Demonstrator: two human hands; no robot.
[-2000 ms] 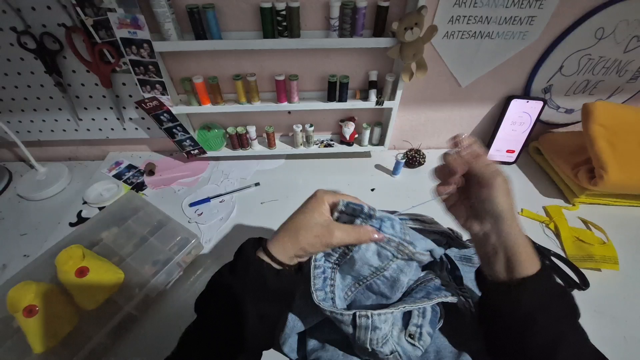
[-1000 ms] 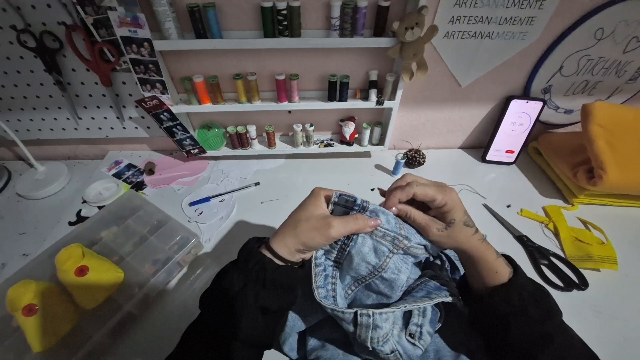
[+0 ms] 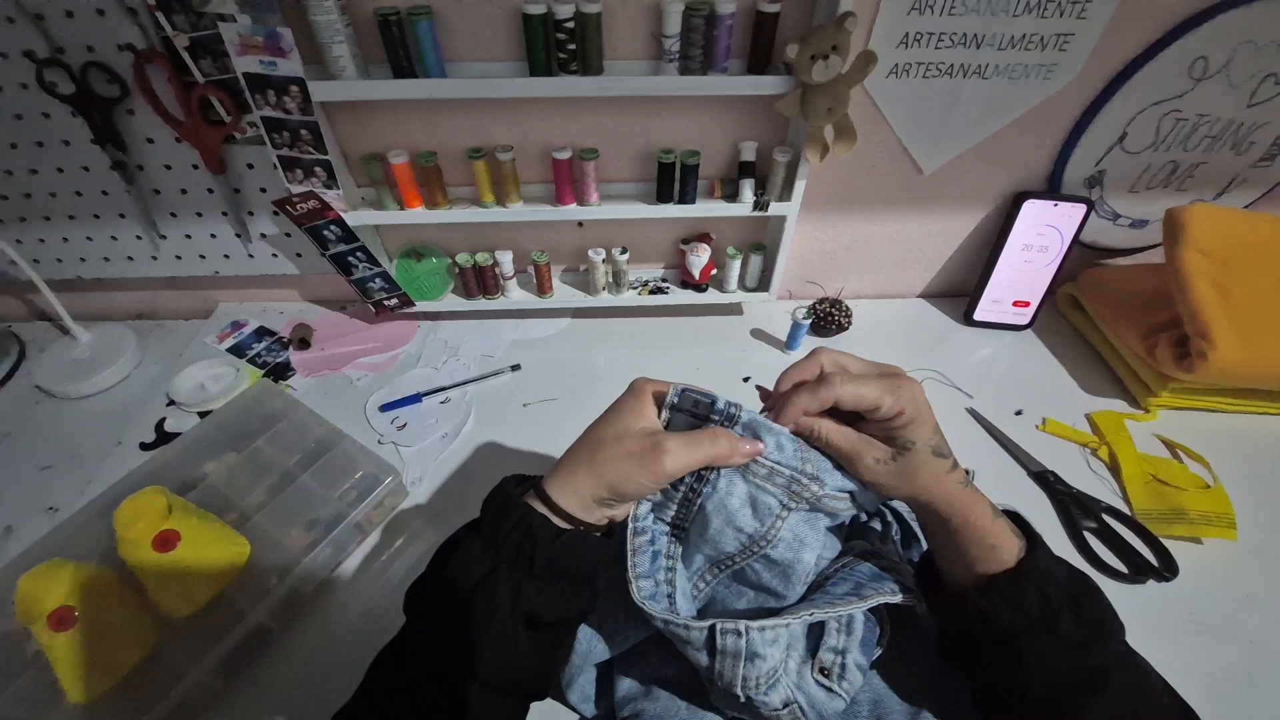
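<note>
Light-blue denim jeans lie bunched in front of me with the waistband toward the top. My left hand grips the waistband beside a belt loop, its thumb lying over the denim. At the same edge, the fingertips of my right hand are pinched together against the cloth; whatever is between them is too small to make out. A thin thread shows just behind my right hand. Black-handled scissors lie to the right of that hand, and a spool of blue thread stands behind it.
At left, a clear compartment box carries yellow felt pieces. A blue pen lies on paper cutouts. Yellow felt scraps, folded felt and a propped phone are at right. Shelves of thread spools line the wall.
My right hand was raised away from the jeans two seconds ago and has come down to the waistband. The scissors, largely hidden earlier, are in plain sight. My left hand keeps its hold.
</note>
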